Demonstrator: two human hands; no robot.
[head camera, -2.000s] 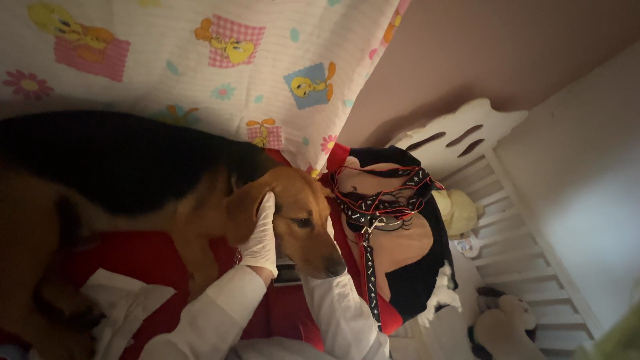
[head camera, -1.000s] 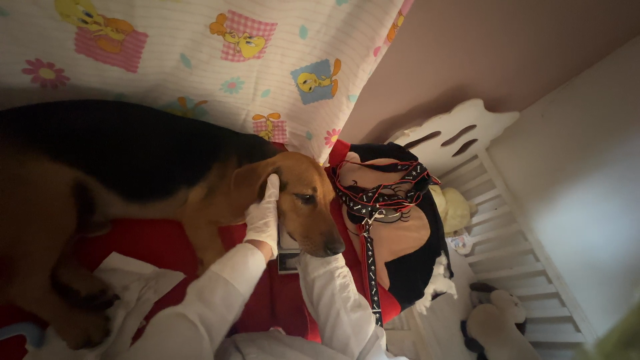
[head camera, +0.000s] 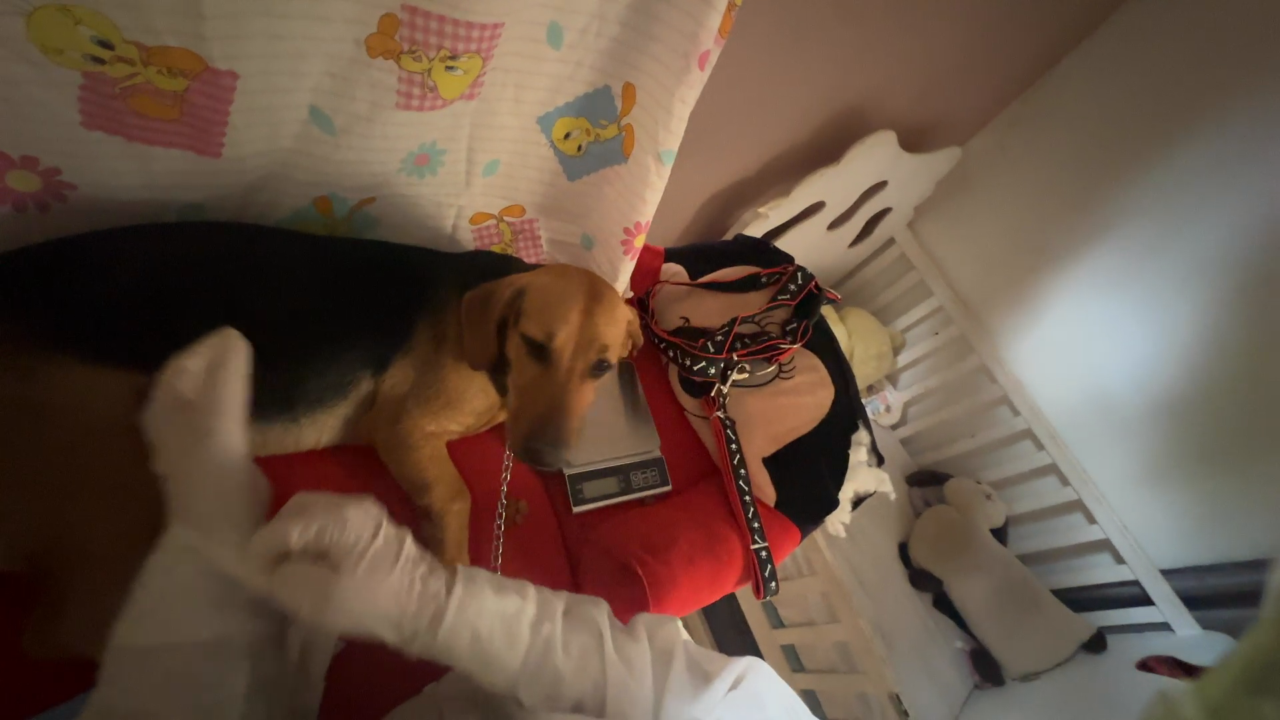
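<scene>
A brown and black dog (head camera: 570, 340) lies on a red cushion (head camera: 640, 550), its head turned toward the camera. My left hand (head camera: 205, 430), in a white glove, is raised in front of the dog's body and blurred. My right hand (head camera: 325, 560), also gloved, is at the left sleeve or wrist, its fingers curled; whether it grips the cloth cannot be told. A flat digital scale (head camera: 617, 482) lies beside the dog's muzzle. A metal chain (head camera: 502, 510) hangs below the dog's head.
A black and red leash with bone prints (head camera: 735, 470) lies over a cartoon-face pillow (head camera: 790, 410). Behind are a white slatted crib (head camera: 1040, 440), a panda plush (head camera: 990, 570) and a yellow plush (head camera: 862, 345). A cartoon-print cloth (head camera: 300, 120) hangs behind the dog.
Both hands have left the dog's head and moved left, close together. The dog's head has turned toward the camera, and the scale now shows more fully.
</scene>
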